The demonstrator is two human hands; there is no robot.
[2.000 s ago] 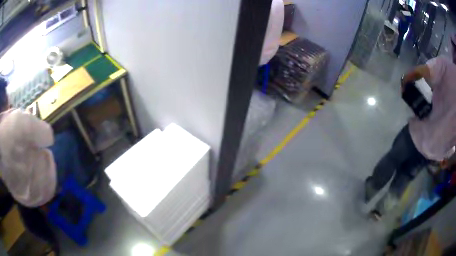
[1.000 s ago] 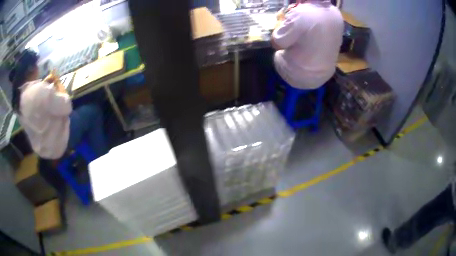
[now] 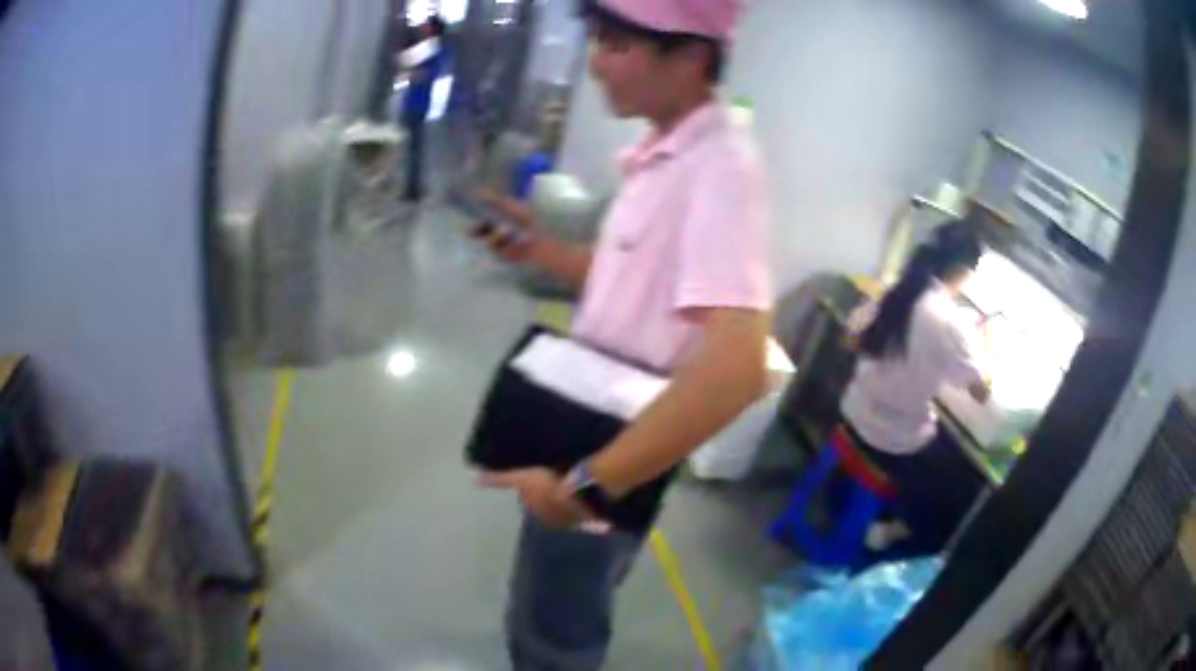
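Neither of my hands is in view. Nearest in front of me stands a person in a pink shirt and pink cap (image 3: 656, 249), side-on in the aisle. One of their hands holds a phone-like dark device (image 3: 496, 216). Their other arm, with a dark wristwatch, holds a black folder (image 3: 538, 420) with white paper (image 3: 590, 374) against the body. The picture is blurred.
A wrapped stack with a cardboard top (image 3: 118, 537) is at lower left beside a grey partition (image 3: 118, 236). At right, a person sits on a blue stool (image 3: 833, 505) at a lit bench. A blue plastic bag (image 3: 853, 616) lies beside a dark post (image 3: 1076, 354). Yellow lines (image 3: 682, 590) mark the floor.
My view has swung right, away from the white block stack and the clear trays. The person with the black folder now appears large and near the centre.
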